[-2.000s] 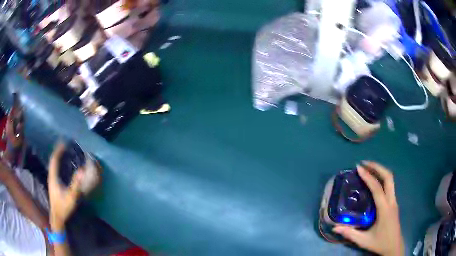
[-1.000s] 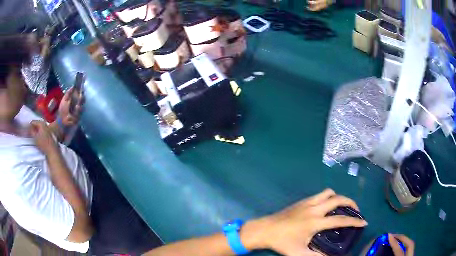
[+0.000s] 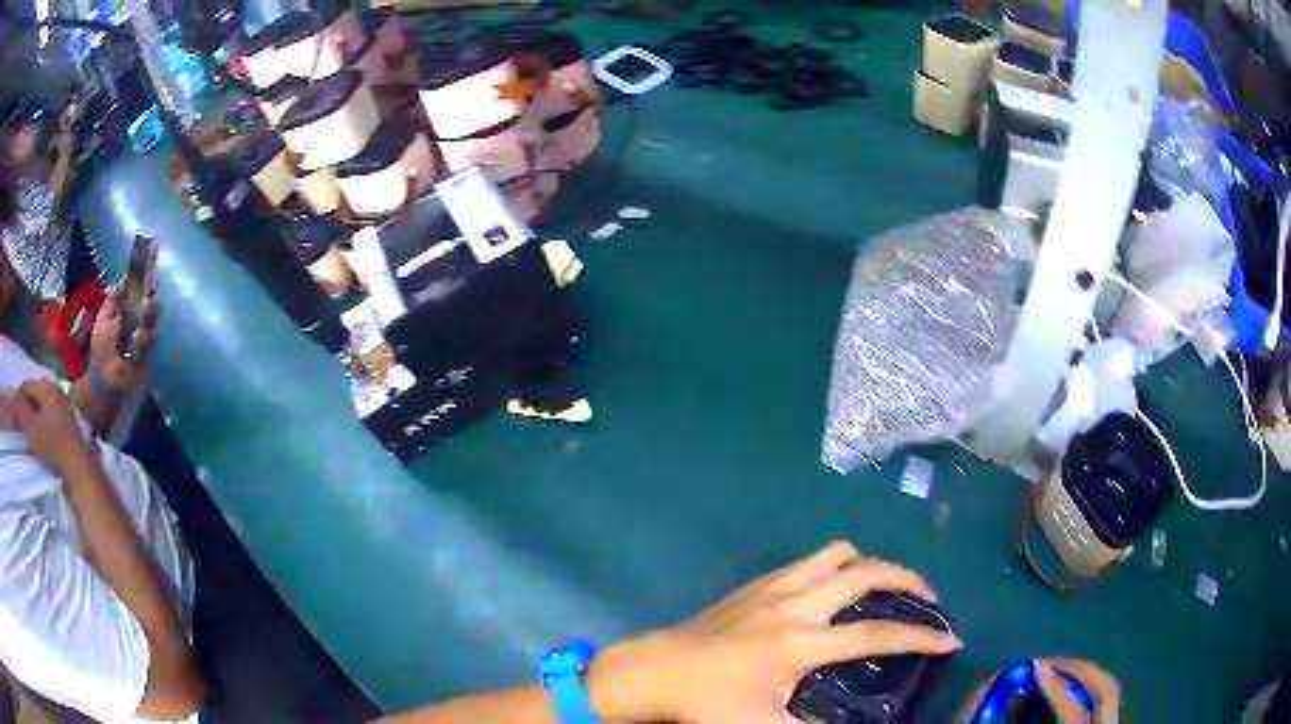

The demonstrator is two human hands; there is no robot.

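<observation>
My left hand (image 3: 772, 632), with a blue wristband, is closed around a black-topped portable speaker (image 3: 875, 665) at the bottom middle. My right hand (image 3: 1083, 693) is at the bottom edge, partly cut off, with fingers on a second speaker (image 3: 1012, 696) whose top edge glows blue. Both speakers are side by side and cut off by the lower edge. A third speaker (image 3: 1119, 481), cream with a black top and a brown strap, stands tilted in view near the post's foot, with nobody touching it.
A metal post (image 3: 1083, 212) rises at right, with a bubble wrap bag (image 3: 920, 325) beside it and a white cable (image 3: 1203, 499). A black and white box (image 3: 482, 318) and stacked speakers (image 3: 333, 120) stand at left. A person in white (image 3: 85, 566) holds a phone (image 3: 138, 283) at far left.
Two seconds ago my left hand held a speaker at far left; it is now beside the right one. Since one second ago the view has shifted; both hands remain on their speakers.
</observation>
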